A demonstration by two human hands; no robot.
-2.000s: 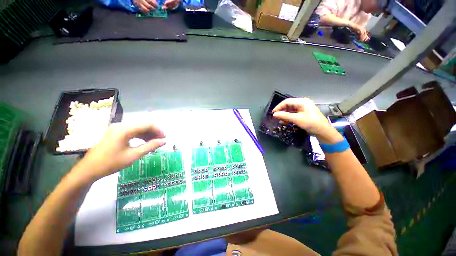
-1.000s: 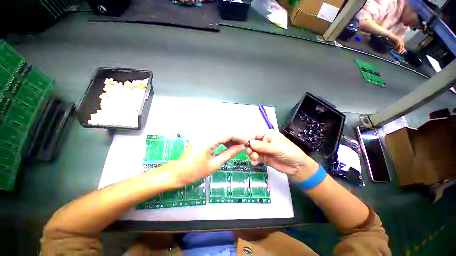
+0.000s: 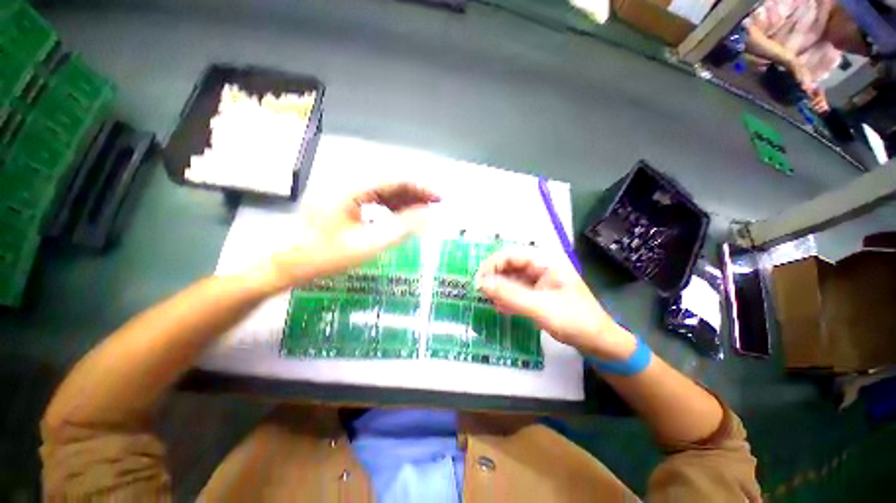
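Note:
Two green PCB panels lie side by side on a white paper sheet point(image 3: 481, 386). The left panel point(image 3: 344, 329) is partly hidden by my left hand, the right panel point(image 3: 472, 329) by my right hand. Tiny dark parts stand at the right panel's far edge. My left hand point(image 3: 344, 234) is over the left panel's far part, its thumb and fingertips close together. My right hand point(image 3: 545, 300), with a blue wrist band, is over the right panel, fingers curled. Blur hides whether either hand pinches a tiny part.
A black bin of cream-white pieces point(image 3: 253, 142) is at left, a black bin of dark pieces point(image 3: 644, 231) at right. Upright green boards point(image 3: 49, 167) and a black rack point(image 3: 103, 187) stand far left. A purple pen point(image 3: 556, 221), parts bag point(image 3: 696, 309) and cardboard box point(image 3: 835, 309) are at right.
My hands, fingertips together over the right panel one second ago, are now apart: left further away and to the left, right over the panel. The view has also shifted.

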